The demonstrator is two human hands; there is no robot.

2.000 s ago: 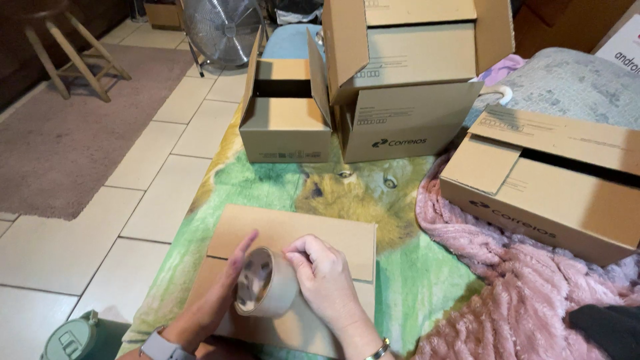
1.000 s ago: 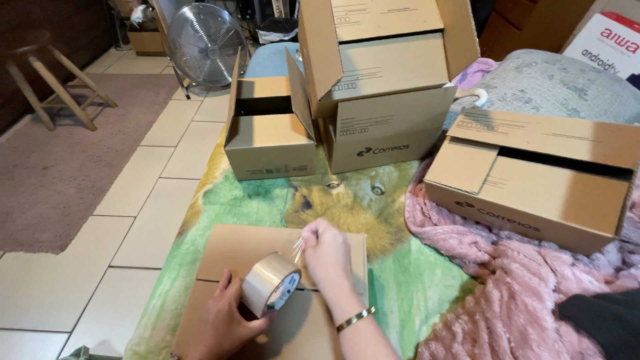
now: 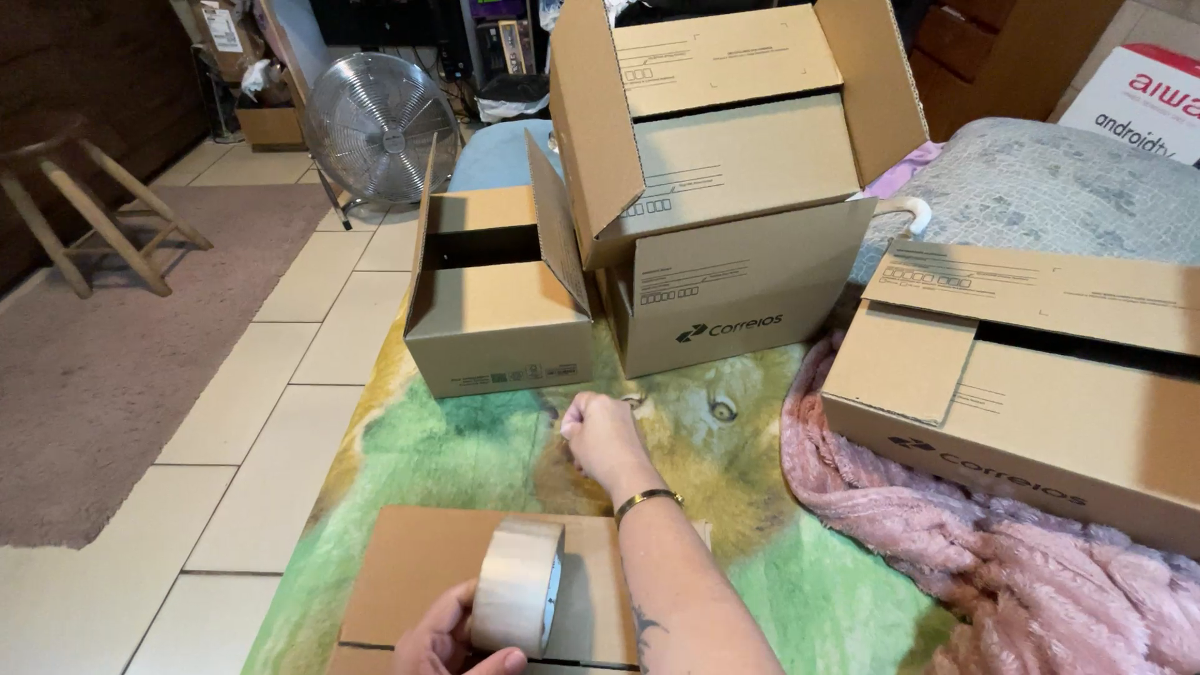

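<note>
A roll of packing tape (image 3: 517,589) stands above a cardboard box (image 3: 427,572) at the bottom centre, gripped by my left hand (image 3: 455,633). The box's top flaps lie flat, with a dark seam between them. My right hand (image 3: 605,441), a bracelet on its wrist, is closed in a fist past the box's far edge, over the lion-print blanket (image 3: 469,459). Whether it pinches the tape's end cannot be made out. My right forearm hides part of the box's right side.
Beyond the hands are a small open cardboard box (image 3: 502,352) and two stacked larger ones (image 3: 741,159). Another box (image 3: 1012,450) sits at the right on a pink fleece blanket (image 3: 1022,581). A floor fan (image 3: 382,127) and a wooden stool (image 3: 103,202) stand on the left.
My right hand has moved away from the tape roll, past the box's far edge. The roll, lying tilted in my left hand earlier, is now more upright.
</note>
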